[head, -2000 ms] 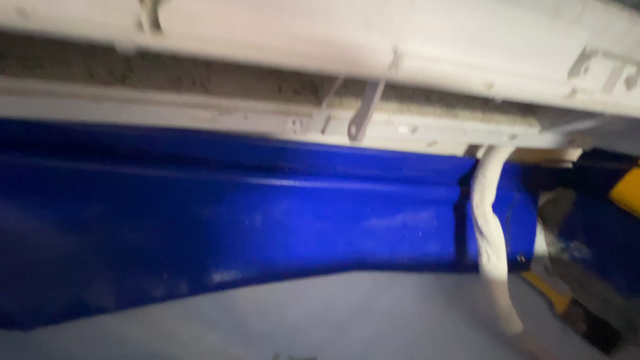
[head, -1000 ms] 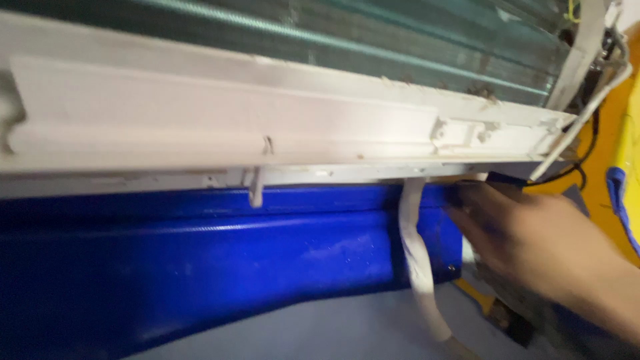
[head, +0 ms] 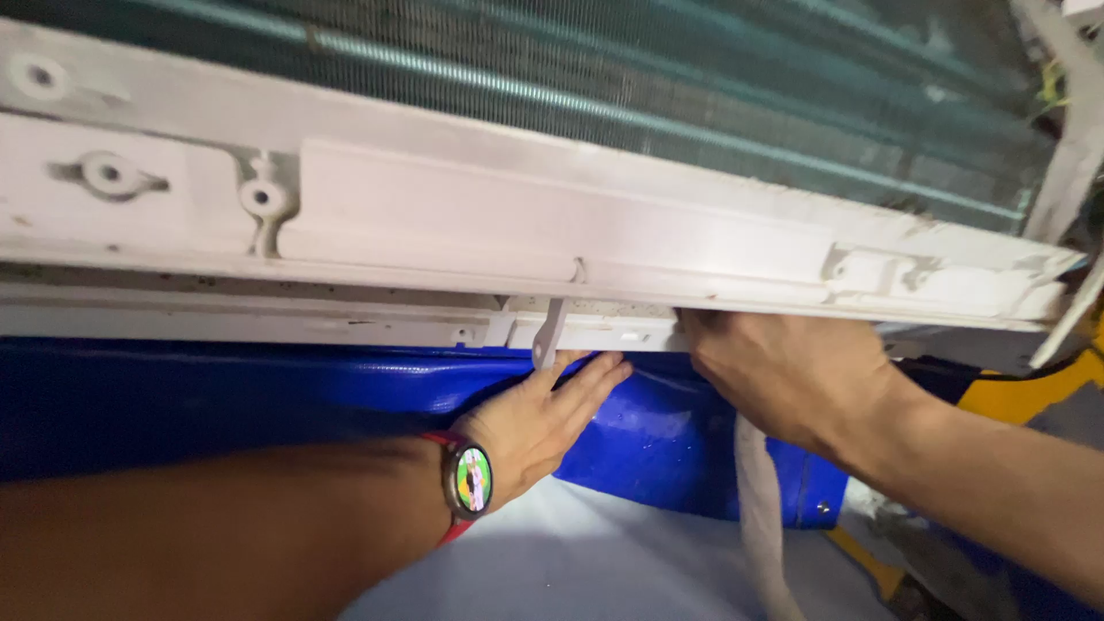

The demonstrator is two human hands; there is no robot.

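My left hand (head: 539,423), with a smartwatch (head: 471,479) on a red band, lies with its fingers apart against a blue plastic sheet (head: 345,388), just below a small white plastic tab (head: 548,335). My right hand (head: 789,371) reaches up under the white plastic housing (head: 552,220) of an air conditioner's indoor unit; its fingertips are hidden behind the lower edge, so its grip cannot be seen. Above the housing are the metal fins of the coil (head: 552,95). A white wrapped hose (head: 759,517) hangs below my right hand.
At the right a thin white tube (head: 1069,319) hangs beside the unit's end. Yellow material (head: 1018,388) lies behind my right forearm. A brush-like tool with a yellow handle (head: 865,561) is low at the right. A pale wall (head: 552,561) shows below the sheet.
My left hand has come into view against the blue sheet. My right hand, near the hose top one second ago, now reaches under the housing. The view has shifted.
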